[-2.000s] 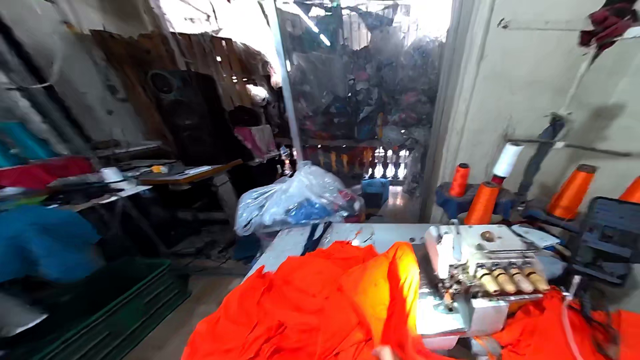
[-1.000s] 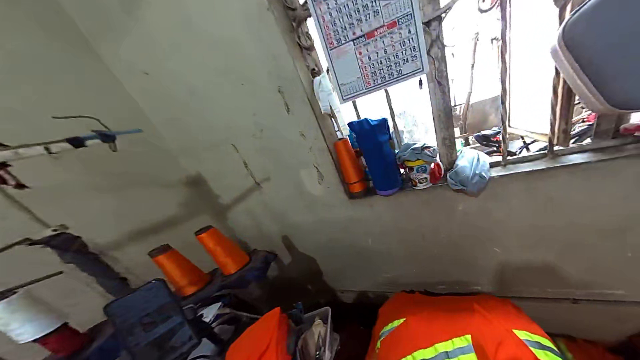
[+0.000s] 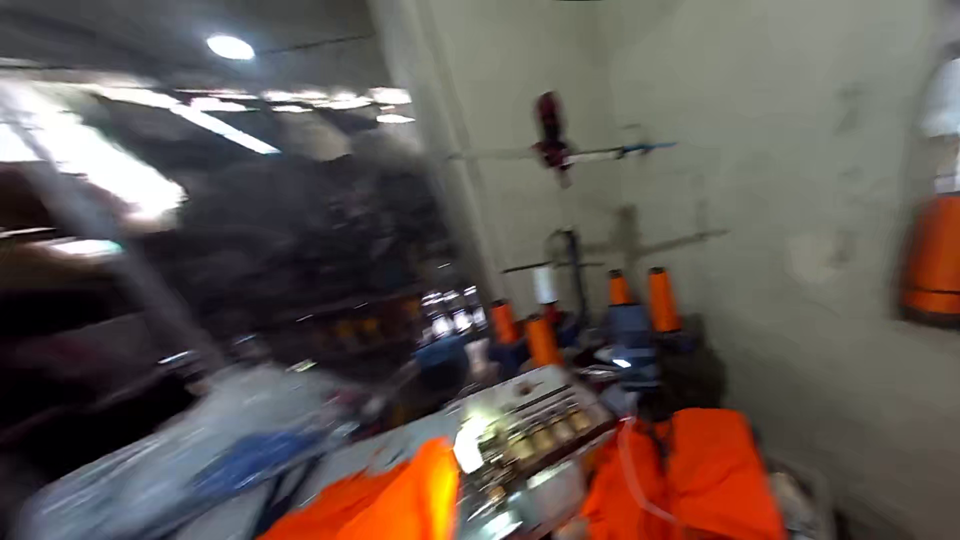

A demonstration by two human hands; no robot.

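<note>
Neither of my hands can be made out in this blurred view. An overlock sewing machine (image 3: 525,427) stands at the lower middle, its lamp lit. Orange fabric (image 3: 390,499) lies against its left side, and more orange fabric (image 3: 720,472) is bunched at its right. Cones of orange thread (image 3: 541,341) and a white thread cone (image 3: 545,285) stand behind the machine. A clear plastic bag with something blue inside (image 3: 255,457) rests on the table at the lower left.
A pale wall (image 3: 772,225) rises behind and to the right, with a thread rod (image 3: 600,154) near it. An orange thread cone (image 3: 934,259) shows at the right edge. A slanted pole (image 3: 120,232) stands at the left before a dark, cluttered area.
The view has swung far left from the window and calendar, back to the sewing machine and plastic bag seen two seconds ago.
</note>
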